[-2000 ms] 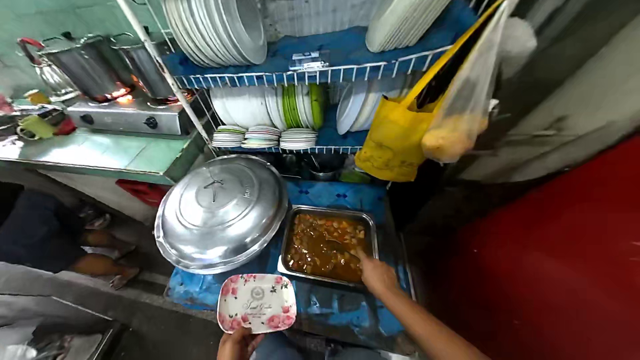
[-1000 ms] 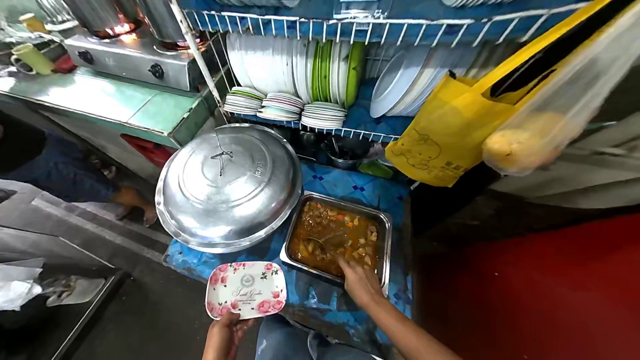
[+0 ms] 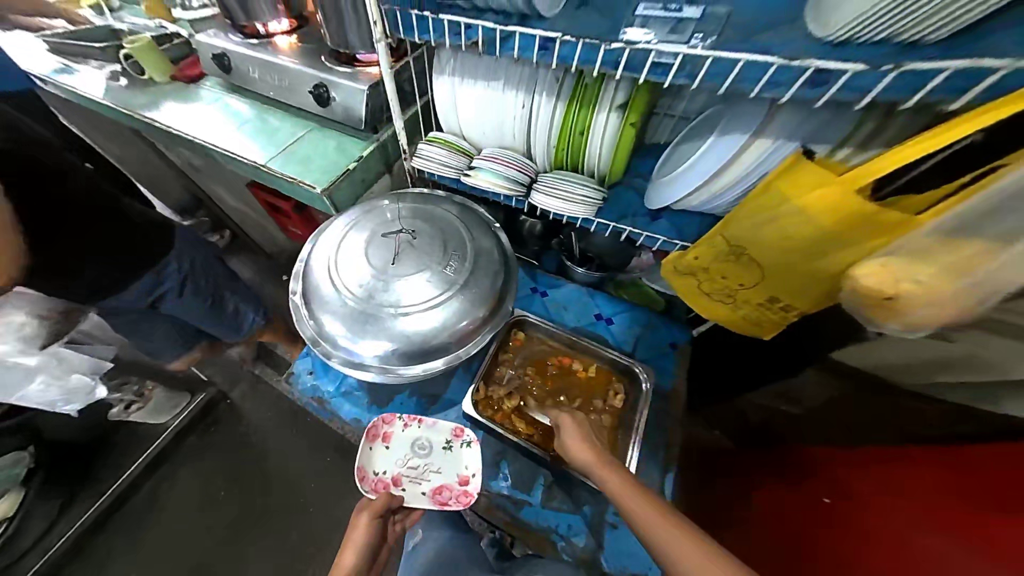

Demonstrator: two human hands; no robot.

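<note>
My left hand (image 3: 382, 520) holds a white rectangular plate with pink roses (image 3: 420, 462) by its near edge, thumb on the rim. Over a steel tray of brown stew (image 3: 640, 416) is my right hand (image 3: 578, 438), closed on a utensil handle; a small light part of the utensil (image 3: 541, 415) shows by the fingers, and the rest is hidden by the hand and the sauce. Chunks of meat and orange pieces show in the stew (image 3: 572, 380). Left of the tray and close to it, a large round aluminium lid (image 3: 404, 284) rests on the blue-covered table (image 3: 552, 300).
Behind stands a wire rack (image 3: 584, 46) with plates and stacked saucers (image 3: 568, 194). A yellow bag (image 3: 744, 248) and a clear plastic bag (image 3: 904, 288) hang at right. A lit gas stove (image 3: 296, 76) is on the tiled counter (image 3: 240, 132). Another person (image 3: 104, 232) is at left.
The view has moved closer to the table. My right hand has moved from the tray's right edge to over the stew. My left hand still holds the plate beside the tray. The other person shows more at left.
</note>
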